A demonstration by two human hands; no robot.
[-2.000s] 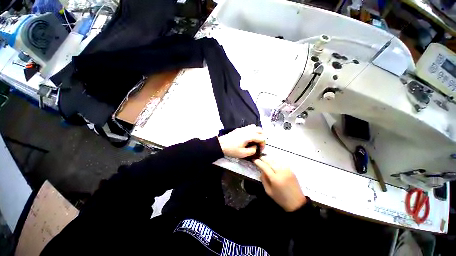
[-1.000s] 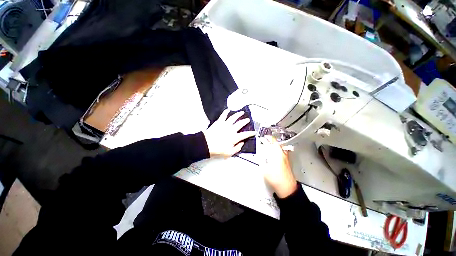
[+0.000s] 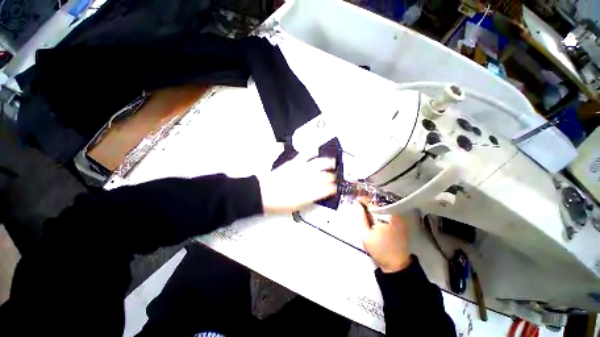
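A small dark garment piece (image 3: 331,172) lies flat on the machine bed, its right edge beside the presser foot and needle (image 3: 362,191). My left hand (image 3: 297,184) rests on this piece, fingers spread over it and pressing it down. My right hand (image 3: 388,238) is just right of the presser foot, fingertips at the metal parts; whether it holds anything cannot be told. The white sewing machine head (image 3: 454,164) stands to the right. A curved white tube or guard (image 3: 427,192) arcs over the needle area.
A dark cloth heap (image 3: 131,52) lies at the left, with a strip (image 3: 279,85) trailing onto the table. Thread snips (image 3: 458,271) and a thin brownish stick (image 3: 478,293) lie under the arm. Red scissors (image 3: 523,328) are cut off at the bottom edge. A white trough (image 3: 395,52) runs behind.
From held near the table's front edge, the piece was laid flat at the needle under my left hand. My right hand moved up beside the presser foot. Lately the view has shifted slightly.
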